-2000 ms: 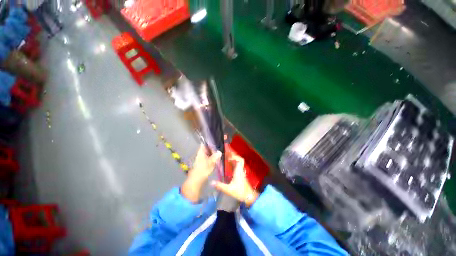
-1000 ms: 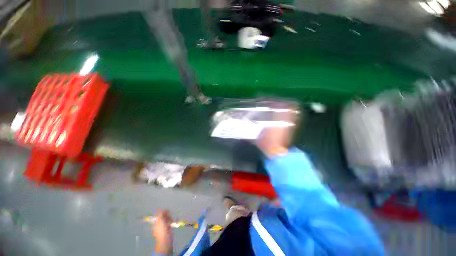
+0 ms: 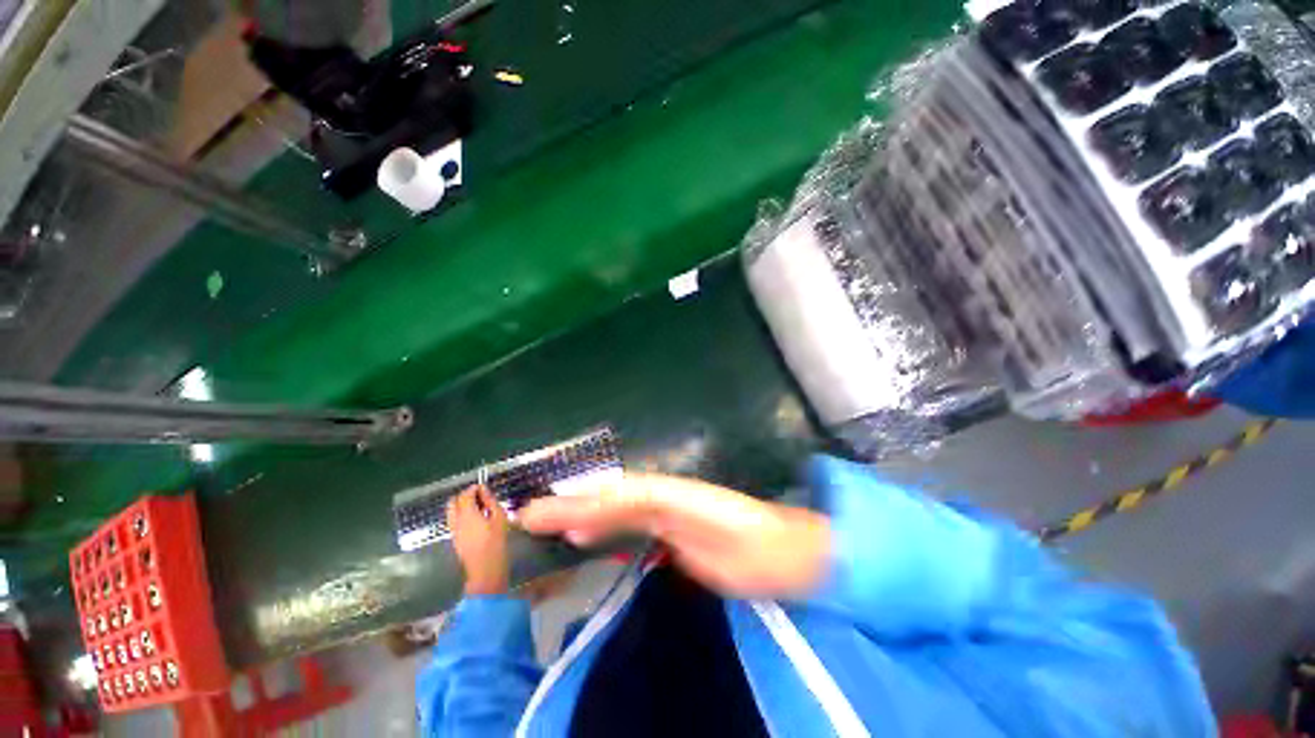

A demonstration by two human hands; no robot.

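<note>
A long dark gridded strip [image 3: 577, 453] with pale edges lies on the green bench near its front edge. My left hand [image 3: 479, 531] is at the strip's near side, fingertips together on it; a thin pale stick [image 3: 485, 479] shows just above the fingertips. My right hand [image 3: 692, 528] reaches in from the right, its fingers stretched over the strip's near edge beside my left hand. Whether either hand grips the strip or the stick is too small to tell.
A film-wrapped bundle [image 3: 923, 260] and a white sheet of black parts [image 3: 1175, 144] stand at the right. A red perforated crate [image 3: 142, 603] is at the left. A black object [image 3: 375, 108] with a white cup [image 3: 410, 179] lies at the far side. Metal posts [image 3: 188, 412] cross at left.
The view has turned from the aisle to the bench. The strip, held above the bench by my right hand one second ago, now lies on it. My left hand has come up to it.
</note>
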